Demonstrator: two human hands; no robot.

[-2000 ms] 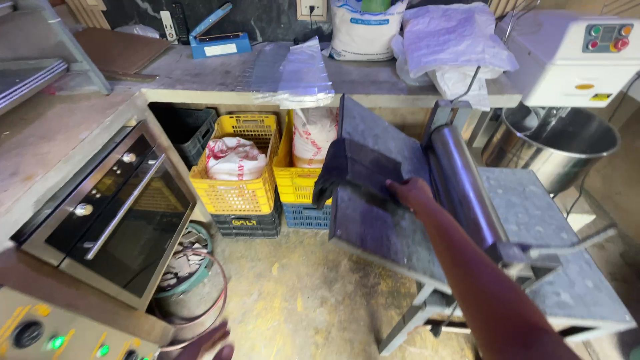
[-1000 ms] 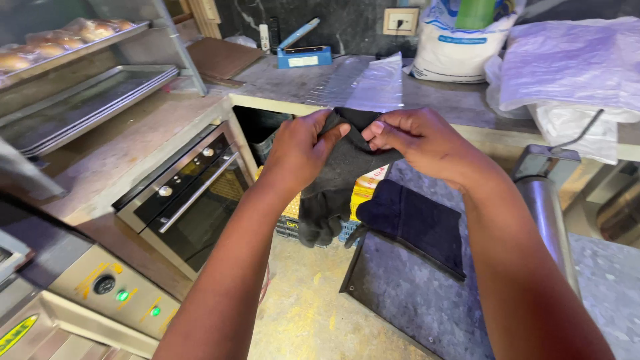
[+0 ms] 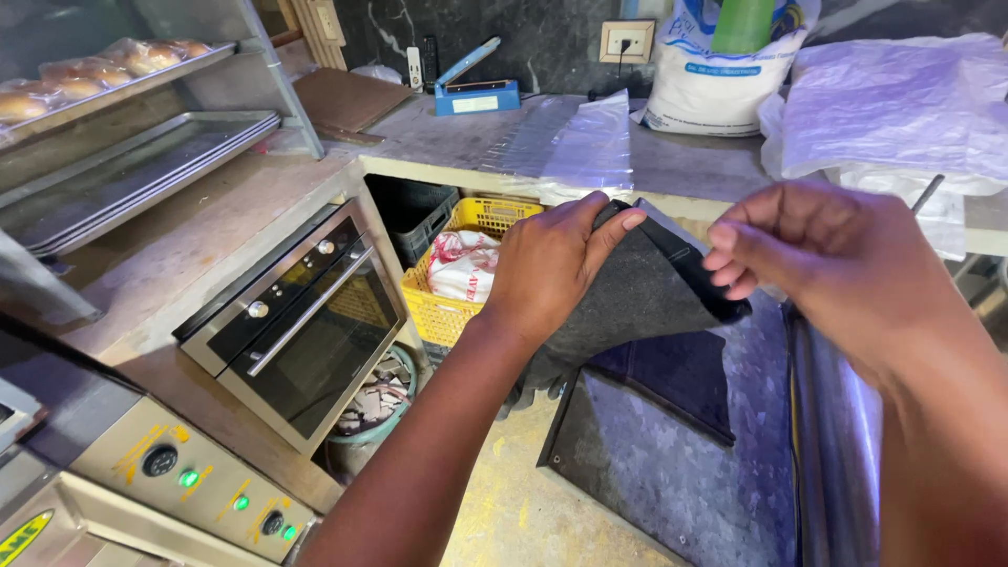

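My left hand (image 3: 555,268) pinches the cuff edge of a black fabric glove (image 3: 630,291) between thumb and fingers. The glove's wide cuff gapes toward the right, and its fingers hang low at the left, over the floor. Just right of the cuff is my right hand (image 3: 811,260), its fingers curled and close to the cuff's edge; whether they touch it I cannot tell. A second dark piece (image 3: 677,378), seemingly the other glove, lies below on the grey metal table of a roller machine (image 3: 661,465). The machine's steel roller is partly hidden by my right arm.
A built-in oven (image 3: 307,323) stands at the left, with a control panel (image 3: 197,472) nearer me. Yellow crates (image 3: 441,311) sit under the counter. On the counter are a blue bag sealer (image 3: 476,98), clear plastic bags (image 3: 587,146) and a white sack (image 3: 717,79). Trays (image 3: 157,173) stand on the left rack.
Two seconds ago my right hand was at the dark piece on the machine's table. One second ago both hands held the glove's cuff; now my right hand has moved rightward from my left. The view has shifted.
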